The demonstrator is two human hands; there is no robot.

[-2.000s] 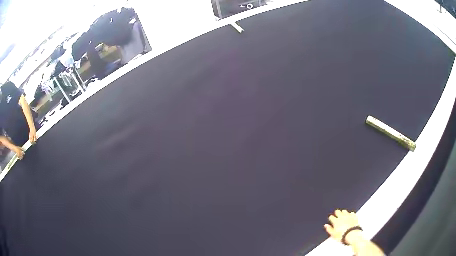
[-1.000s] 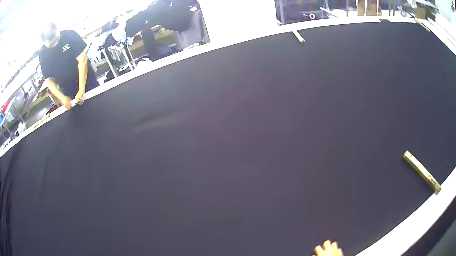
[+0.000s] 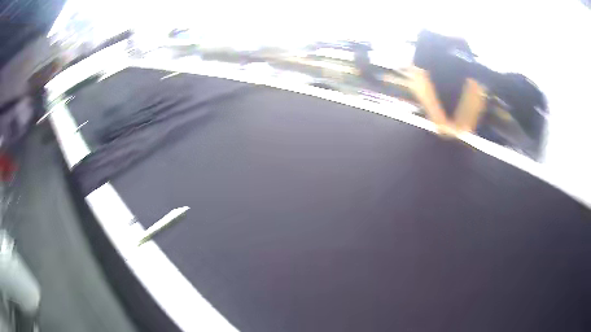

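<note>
The black fabric (image 3: pixel 337 194) covers most of the long table, smooth in the middle and right. It is wrinkled and bunched toward the far left end, and a fold of it hangs over the near white border. A pale bar (image 3: pixel 164 225) lies on the near edge at the left, partly on the fabric and partly on the white border (image 3: pixel 152 272). Neither of my hands is in the picture. The view is blurred.
Another person (image 3: pixel 447 71) in dark clothes stands across the table, both hands together at the far edge. Small pale sticks lie at the far left end. The grey floor (image 3: pixel 58 253) runs along the near side at the left, with a blurred red thing (image 3: pixel 6 167).
The view has swung left toward the other end of the table. My hand has gone out of the picture. The other person now shows at the right, and the bunched fabric shows more fully.
</note>
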